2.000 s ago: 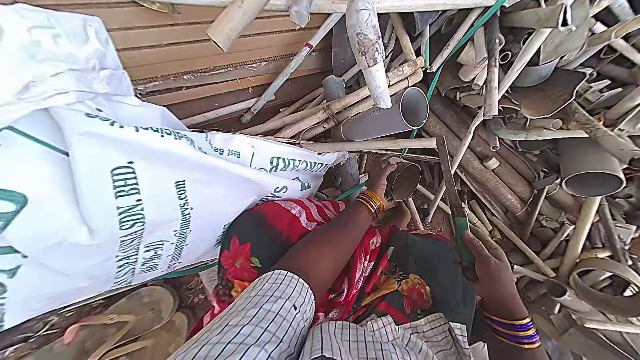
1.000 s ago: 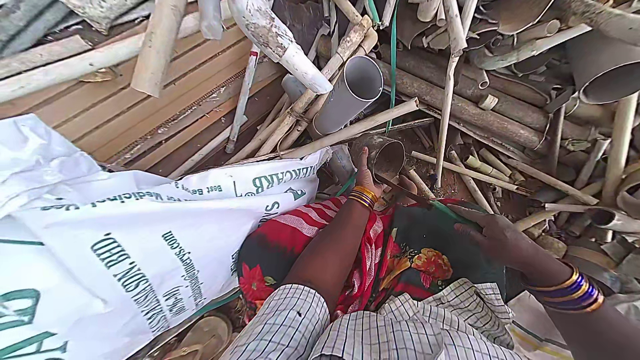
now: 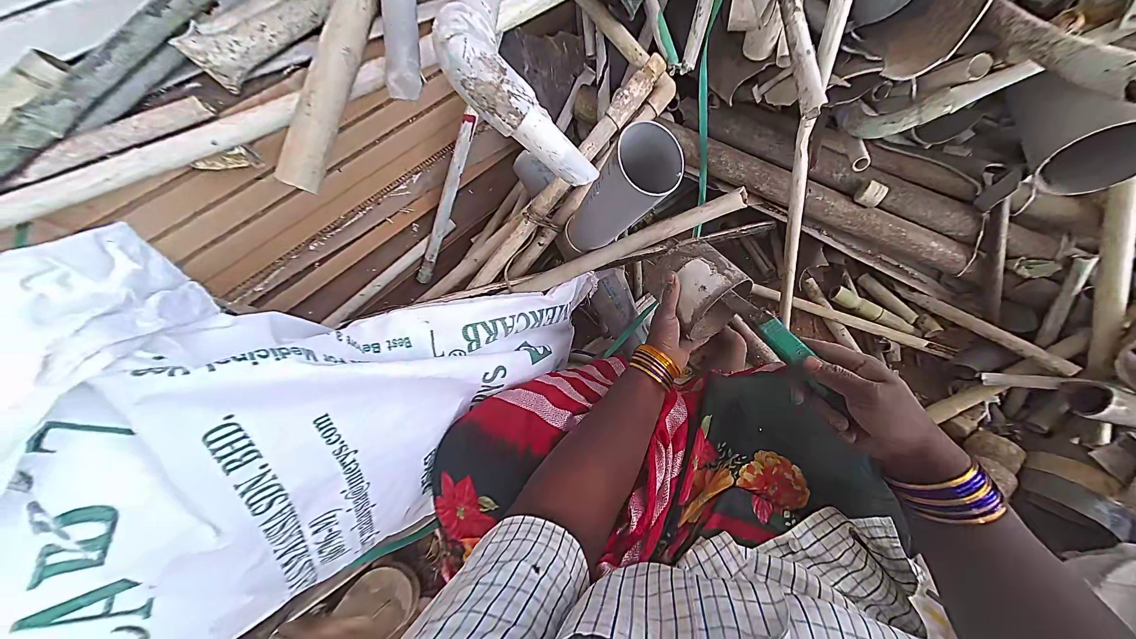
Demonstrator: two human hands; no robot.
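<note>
My left hand (image 3: 667, 327), with yellow bangles at the wrist, grips a short, dirty grey pipe piece (image 3: 706, 282) in front of my knees. In my right hand (image 3: 856, 399), with blue and gold bangles, is the green handle of a bladed tool (image 3: 783, 341), likely a knife or saw. Its metal blade runs toward the pipe piece and is partly hidden by it. Just behind my left hand leans a wider grey plastic pipe (image 3: 626, 185), open end up.
A white woven sack (image 3: 266, 444) with green print lies at my left. Wood-coloured slatted panels (image 3: 337, 195) lie behind it. A white pipe elbow (image 3: 497, 80) juts in above. Pipes and sticks (image 3: 870, 195) are heaped ahead and right. A large grey pipe (image 3: 1078, 133) lies far right.
The tool was upright in my right hand two seconds ago; now its blade is lowered to the pipe piece. The pipe piece has turned, showing more of its side. The view has shifted.
</note>
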